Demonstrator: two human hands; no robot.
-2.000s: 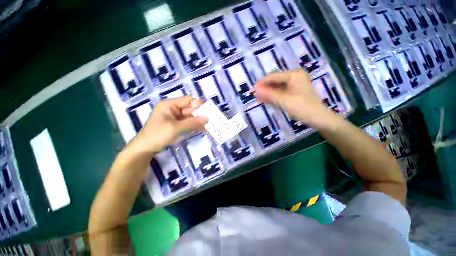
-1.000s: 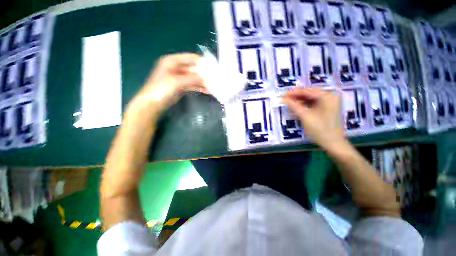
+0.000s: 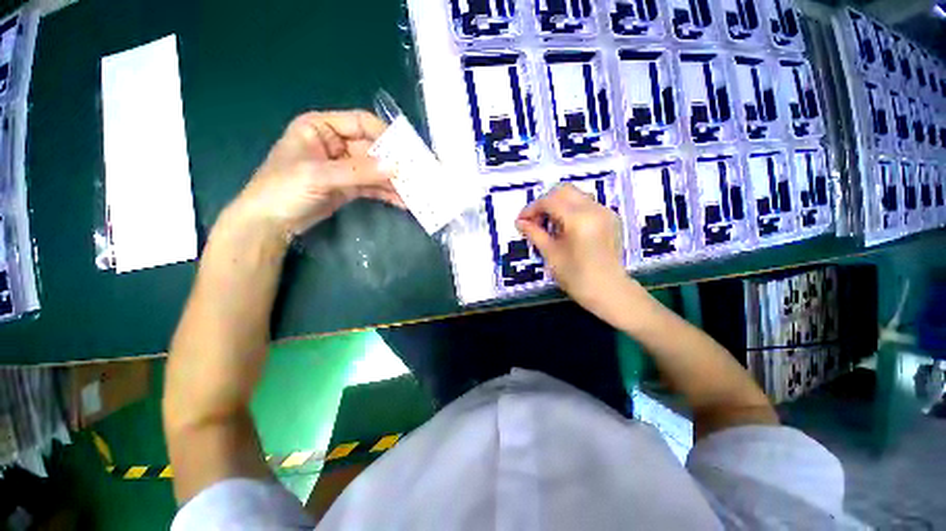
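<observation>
My left hand [image 3: 324, 171] holds a white sticker sheet [image 3: 417, 178] by its left edge, just left of the working tray. A bit of clear film [image 3: 387, 107] sticks up behind the sheet. My right hand [image 3: 574, 241] is over the front row of the blister tray [image 3: 472, 272], with thumb and index finger pinched at the leftmost pockets. Whether anything is between the fingertips cannot be seen. Flat electronic parts [image 3: 501, 107] with white faces and dark borders lie in the pockets. My right hand partly covers the front-row parts.
A long white strip [image 3: 148, 156] lies on the green bench [image 3: 244, 73] to the left. Another filled tray [image 3: 16, 176] is at the far left edge. A further tray [image 3: 900, 130] is at the right. A stack with dark patterns [image 3: 794, 332] stands below the bench at the right. Yellow-black tape marks the floor.
The view has turned and shifted right along the bench. My left hand still holds the sheet, now beside the tray instead of over it. My right hand has moved to the front-left pockets.
</observation>
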